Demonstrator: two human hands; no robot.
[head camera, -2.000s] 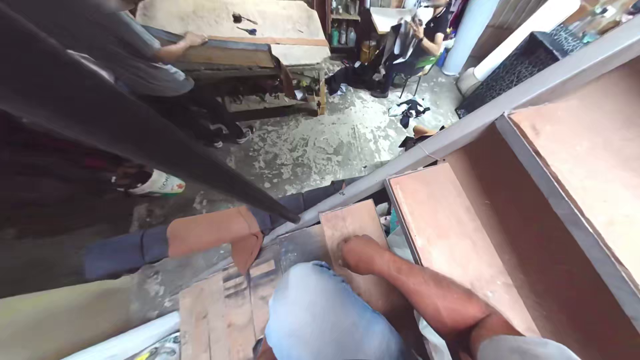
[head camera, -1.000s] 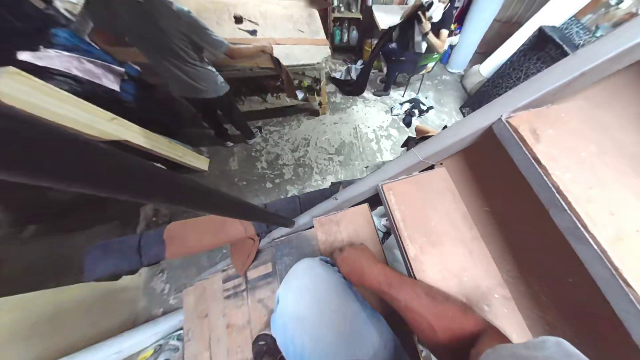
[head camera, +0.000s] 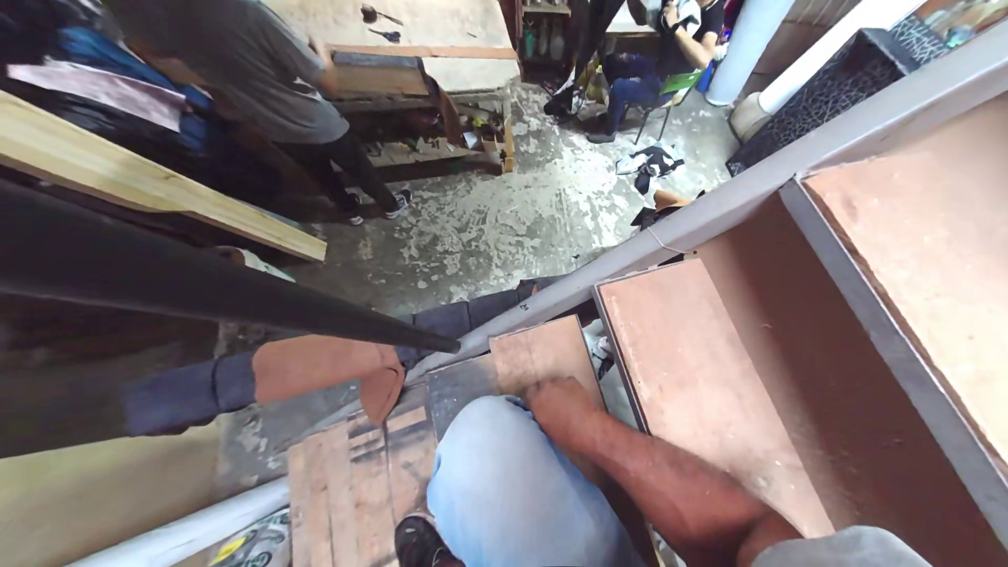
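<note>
My right hand rests, fingers curled, on a brown wooden stair tread beside my knee in light blue jeans; whether it grips anything is hidden. Of my left hand nothing shows. Below my knee, a dark shoe is on a landing of wooden planks. To the right, larger brown treads rise along a grey metal stringer.
A dark round post crosses the left side. A pale wooden beam lies beyond it. Brown and dark blue fabric lies beside the stairs. One person stands at a worktable; another sits on a green chair.
The pale beam, absent from the earliest frame, is now at left. The standing person has moved right since that frame. My right hand stays on the tread.
</note>
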